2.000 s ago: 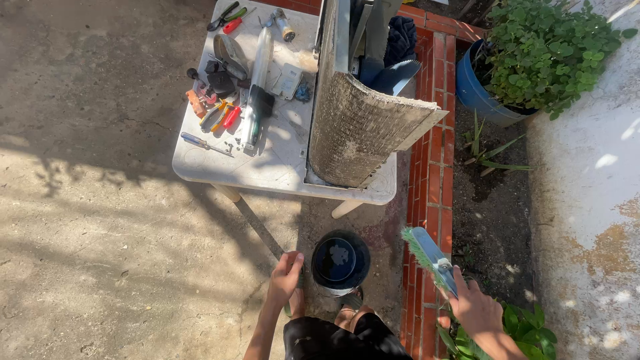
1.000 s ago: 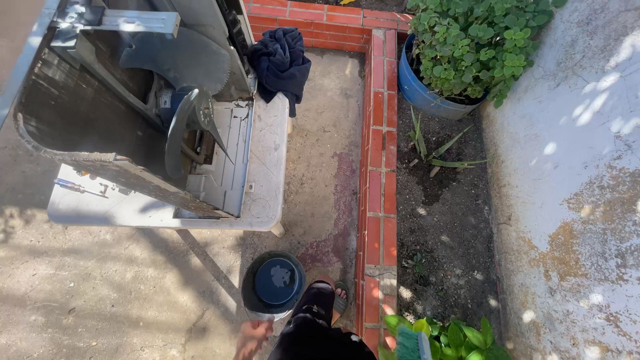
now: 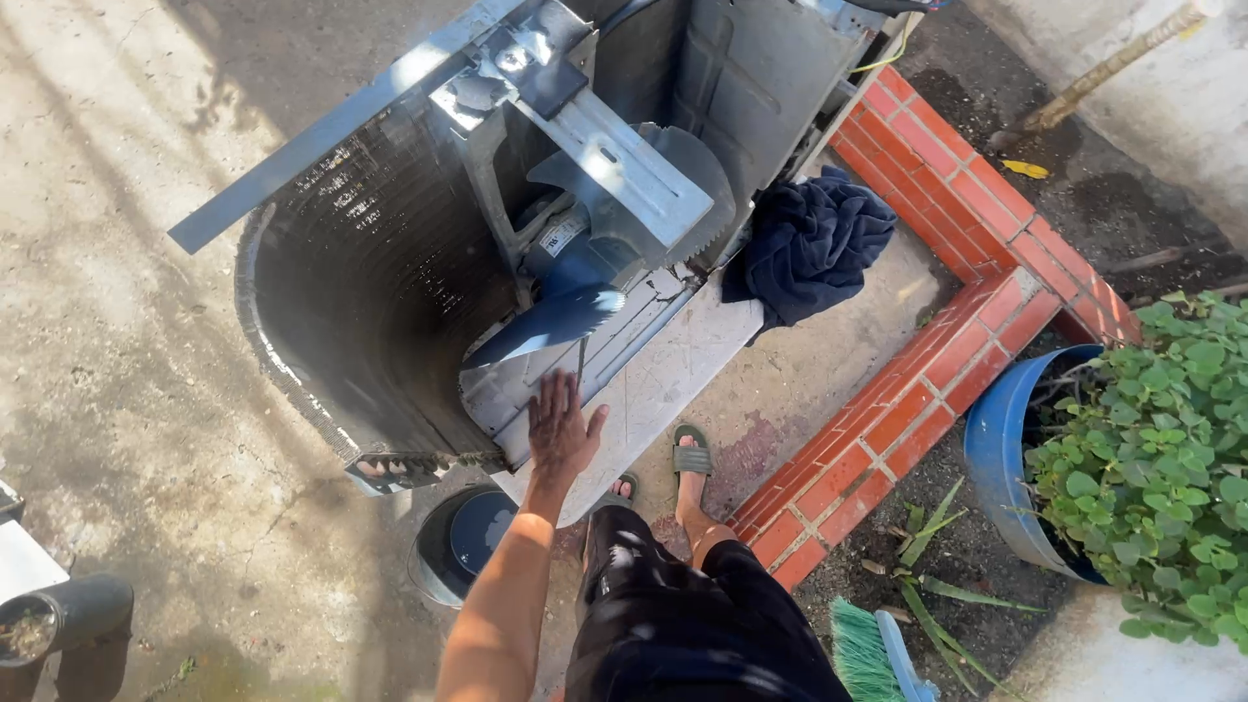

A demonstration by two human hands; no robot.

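My left hand (image 3: 563, 429), palm down with fingers spread, is over the base of an opened air conditioner outdoor unit, just below a fan blade (image 3: 546, 327); whether it touches the base I cannot tell. It holds nothing. The unit's curved condenser coil (image 3: 361, 292) stands to its left, and a metal motor bracket (image 3: 624, 166) crosses above the fan. A brush with green bristles (image 3: 863, 651) and a light blue back shows at the bottom edge, right of my legs. My right hand is out of view. Under the unit is a white plastic table (image 3: 673, 385).
A dark bucket (image 3: 439, 546) of water stands on the ground left of my feet. Dark blue cloth (image 3: 819, 244) lies by the unit's right side. A low red brick border (image 3: 907, 429) runs along the right, with a blue planter (image 3: 1004, 468) beyond. A grey pot (image 3: 93, 609) stands lower left.
My left hand has moved up from beside the bucket to the unit's base. The view has shifted and turned a lot. My right hand, seen on the brush two seconds ago, has left the view.
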